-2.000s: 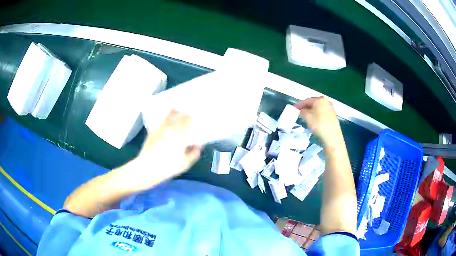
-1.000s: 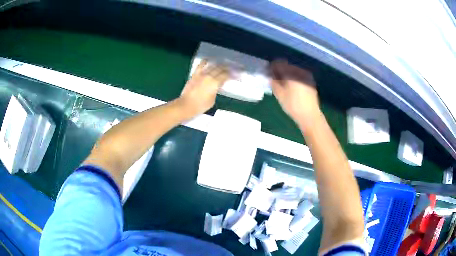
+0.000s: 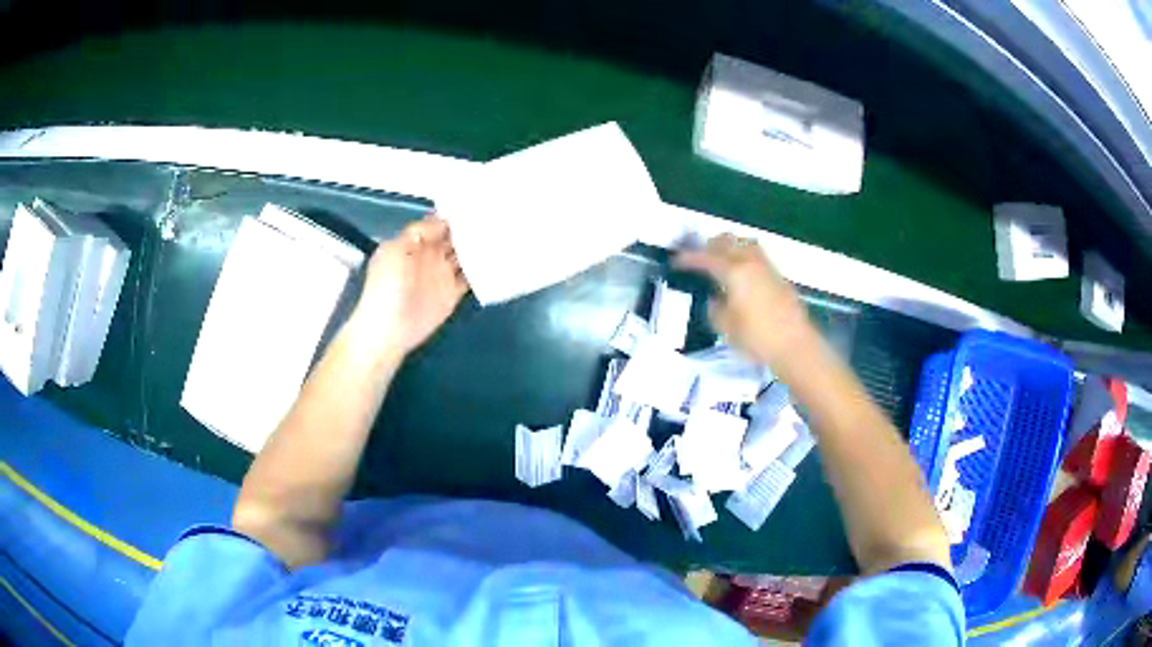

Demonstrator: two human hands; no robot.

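A plain white tray or blank (image 3: 556, 215) with rounded corners lies tilted over the white rail. My left hand (image 3: 417, 281) holds its left edge. My right hand (image 3: 733, 284) is blurred, right of the blank and above the leaflet heap; whether it holds anything cannot be told. Small folded white leaflets (image 3: 711, 445) lie in a loose heap on the dark-green bench. A white packed unit (image 3: 780, 126) with a small grey centre lies on the green conveyor beyond the rail.
White blanks (image 3: 272, 329) are stacked on the bench at left, with another stack (image 3: 57, 297) farther left. A blue slotted basket (image 3: 998, 436) with leaflets stands at right, beside red packs (image 3: 1074, 531). Smaller white units (image 3: 1031, 241) lie farther right on the belt. The rail (image 3: 316, 158) crosses the view.
Both hands have come back from the unit on the belt. My left hand has taken hold of the white blank, now turned and raised. The belt units appear farther right.
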